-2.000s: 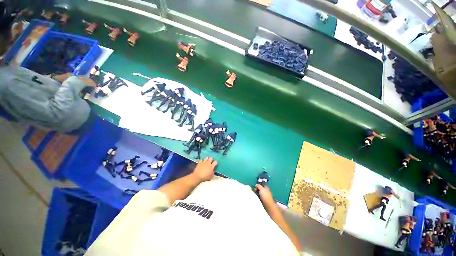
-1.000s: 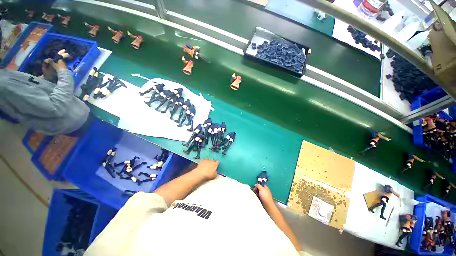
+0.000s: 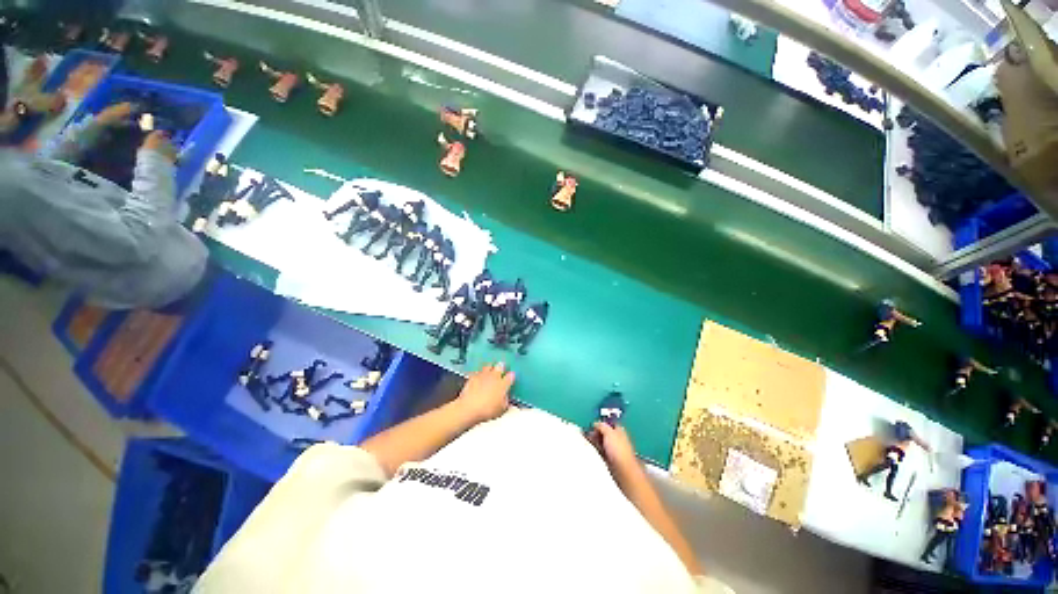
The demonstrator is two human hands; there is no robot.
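My left hand (image 3: 487,392) rests at the bench's front edge, just below a pile of dark lower bodies (image 3: 493,311). It is small in view and I cannot tell whether it holds anything. My right hand (image 3: 610,439) is at the bench edge, its fingers closed on a lower body (image 3: 611,406) whose navy hip piece points away from me. More lower bodies (image 3: 408,238) lie in a row on a white plastic sheet (image 3: 331,273) to the left.
Orange-brown upper bodies (image 3: 564,190) lie on the green belt (image 3: 696,250). Spotted cardboard (image 3: 760,389) with a white pad (image 3: 746,480) and a white work sheet (image 3: 853,499) are at right. Blue crates (image 3: 232,429) stand below left. A person in a grey sleeve (image 3: 116,238) works at far left.
The upper bodies and figures on the belt have moved to the right. The neighbour's hands have moved over the blue crate. My hands have barely moved.
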